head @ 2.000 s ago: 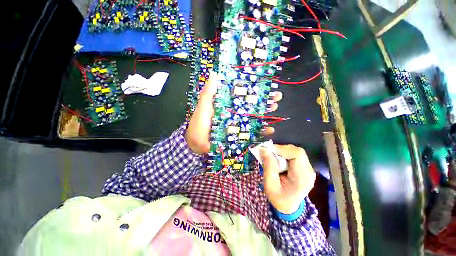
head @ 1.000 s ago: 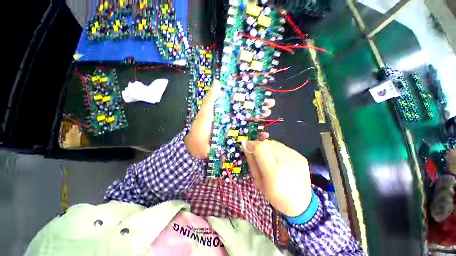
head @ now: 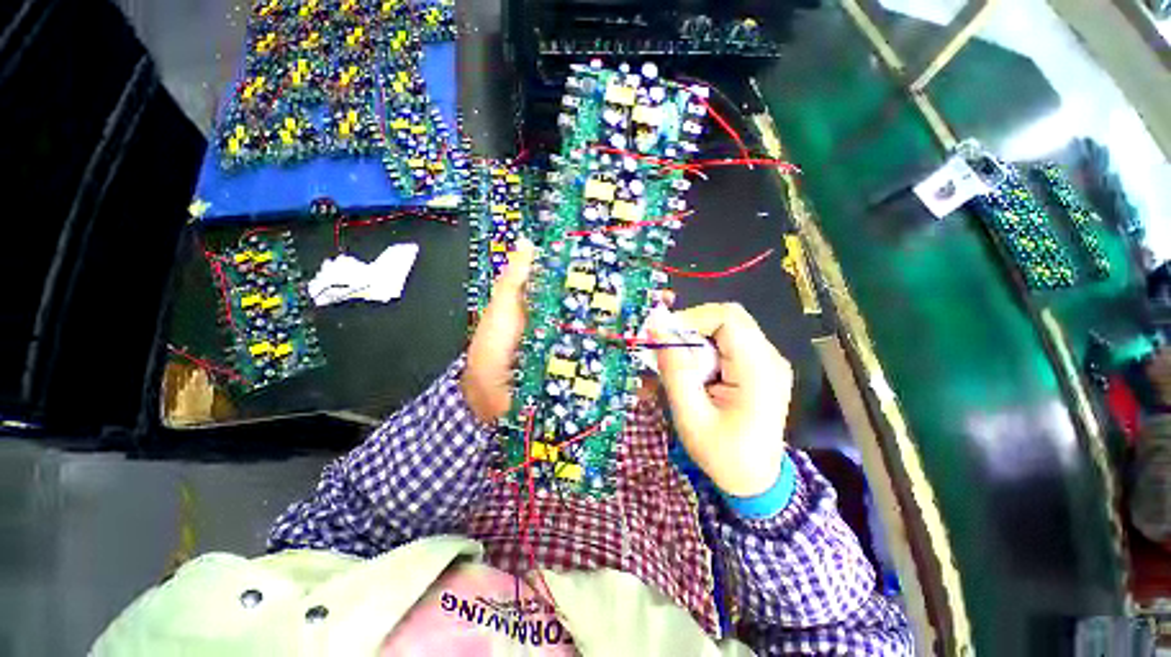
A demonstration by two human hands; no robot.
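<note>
A long green circuit board panel (head: pixel 597 276) with yellow blocks, pale-topped cans and red lead wires is held up in front of my chest. My left hand (head: pixel 498 347) grips its left edge, with the fingers hidden behind it. My right hand (head: pixel 732 392), with a blue wrist band, is at the panel's lower right edge and pinches a white wipe (head: pixel 652 347) beside a red wire. A second white wipe (head: pixel 366 275) lies crumpled on the dark mat at left. A small circuit board (head: pixel 267 308) lies left of that wipe.
Rows of boards lie on a blue sheet (head: pixel 263 193) at far left. A narrow board (head: pixel 498 225) lies behind my left hand. Black stacked trays (head: pixel 642 39) stand at the far side. At right, a pale rail (head: pixel 854 347) borders a green surface (head: pixel 950 347) with boards and a white label.
The panel now sits lower and farther left in view, its far end visible. My right hand has moved from over its face to its right edge, showing the wipe.
</note>
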